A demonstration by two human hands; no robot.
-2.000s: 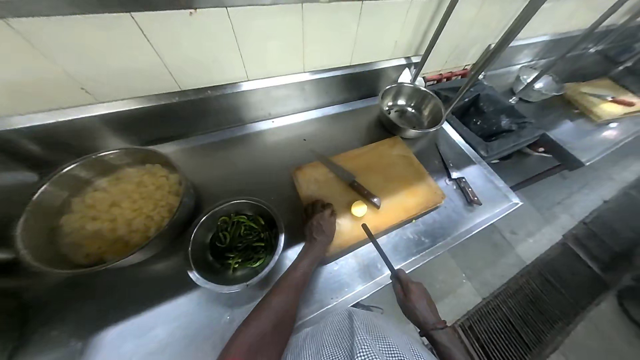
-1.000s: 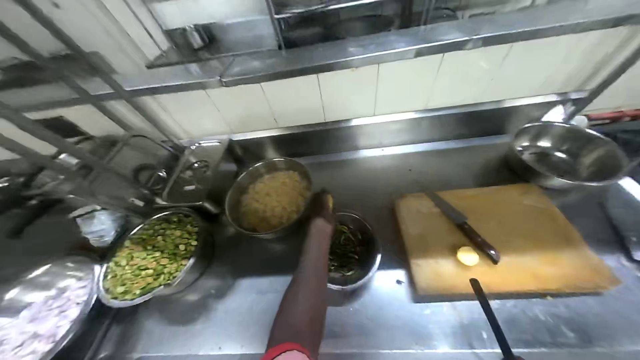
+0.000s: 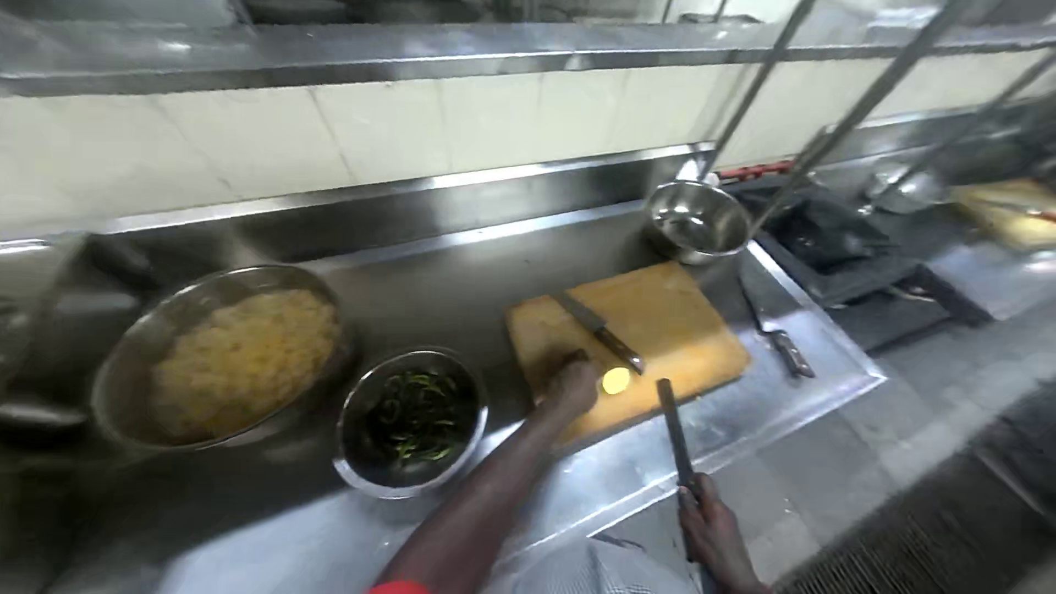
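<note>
My left hand (image 3: 575, 385) rests at the left front part of a wooden cutting board (image 3: 693, 330), its fingers blurred; whether it holds anything is hard to see. Just right of it lies a small round yellow piece (image 3: 615, 380). A knife with a brown handle (image 3: 620, 346) lies across the board behind that piece. In my right hand (image 3: 714, 528), below the board's front edge, is a long dark metal tool (image 3: 675, 433), whose kind is unclear, its tip pointing up to the board. A steel bowl of green cut vegetable strips (image 3: 412, 421) stands left of my left forearm.
A large steel bowl of pale yellow chunks (image 3: 247, 355) stands at the left. Behind the board is a steel bowl (image 3: 697, 223). Another brown-handled utensil (image 3: 788, 351) lies right of the board, near the counter's edge. Slanting metal bars rise at the back right.
My left hand has moved right, from beside the bowl of yellow chunks back to the cutting board. The view has swung right since one second ago.
</note>
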